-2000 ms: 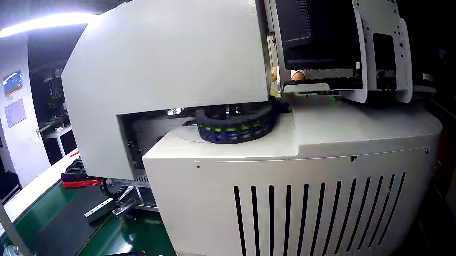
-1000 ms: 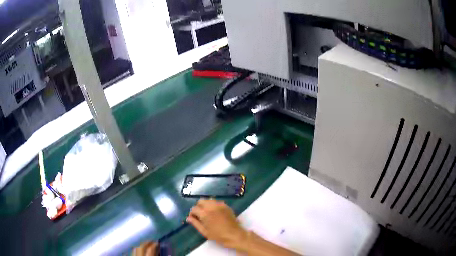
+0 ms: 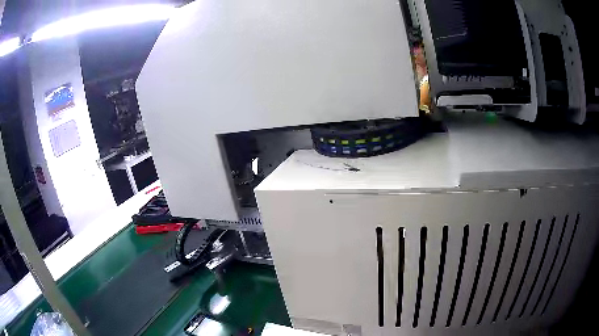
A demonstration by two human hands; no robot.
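Observation:
Neither of my hands is in the picture. A phone middle frame (image 3: 203, 324) lies on the glossy green conveyor surface (image 3: 253, 295) at the bottom edge, dark-rimmed and partly cut off. A corner of the white foam sheet (image 3: 279, 330) shows just right of it, also cut off.
A large pale-grey machine housing (image 3: 341, 256) with black slots fills the right. A black cable drag chain (image 3: 368, 139) curves above it. Black trays on a red base (image 3: 159, 228) sit at the left. A metal post (image 3: 39, 262) and a clear plastic bag (image 3: 51, 326) are far left.
One second ago both hands and the whole frame were in view; now the view has swung up and right to the machine, and the hands are out of the picture.

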